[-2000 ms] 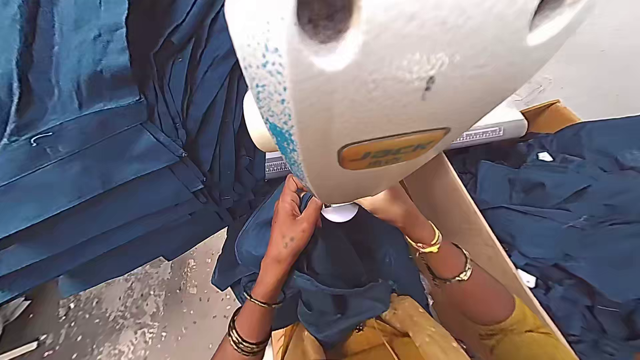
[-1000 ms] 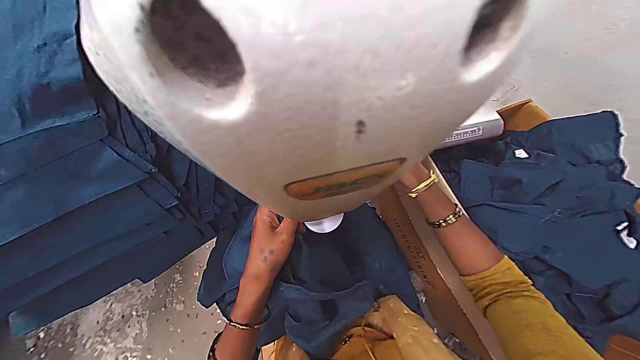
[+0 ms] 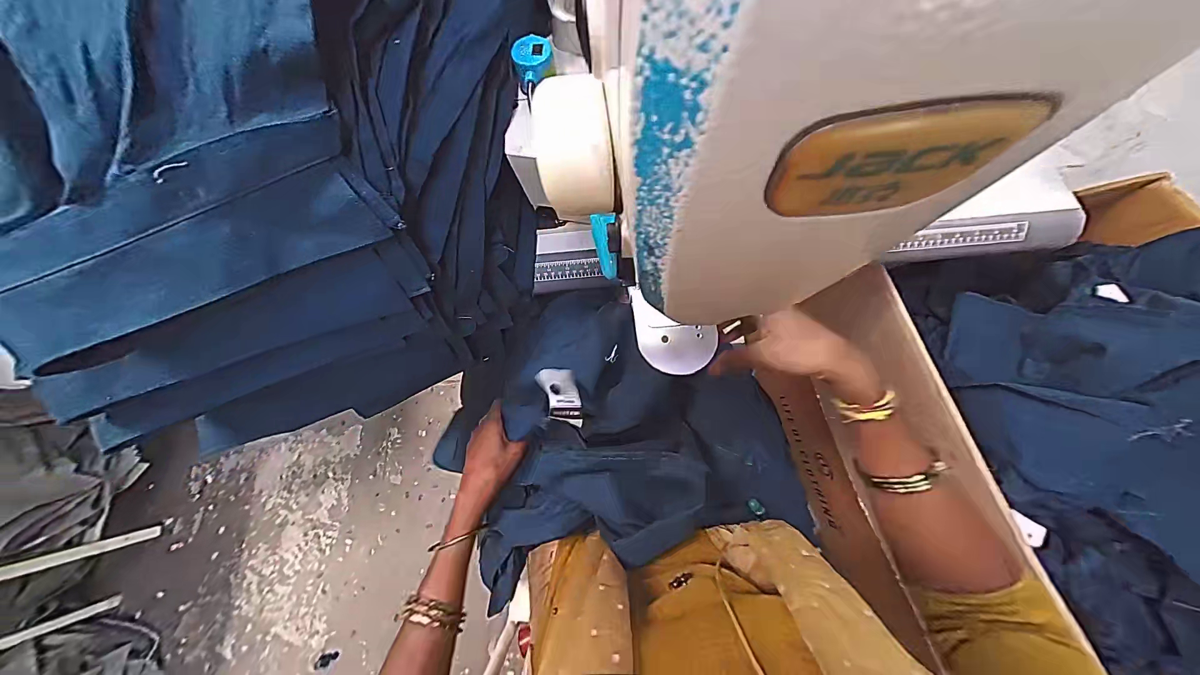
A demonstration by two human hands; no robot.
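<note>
A navy blue garment (image 3: 647,478) lies over my lap and runs up under the head of a white Jack sewing machine (image 3: 806,216). My left hand (image 3: 494,450) grips the garment's left edge, below a small white label (image 3: 560,394) on the cloth. Beside the machine's round white end plate (image 3: 677,345), my right hand (image 3: 797,345) is slightly blurred, with its fingers partly behind the head; whether it holds anything is not visible. The machine's cream handwheel (image 3: 574,145) shows above the cloth.
Layered navy fabric pieces (image 3: 206,253) hang at the left. An open cardboard box (image 3: 923,375) stands along my right arm, with more navy garments (image 3: 1087,394) beyond its edge. Grey cloth (image 3: 56,506) lies on the speckled floor (image 3: 291,506) at the lower left.
My left hand has moved away from the machine's end, down and left along the garment. The white label has come into sight. The view has shifted, so the machine head sits farther right.
</note>
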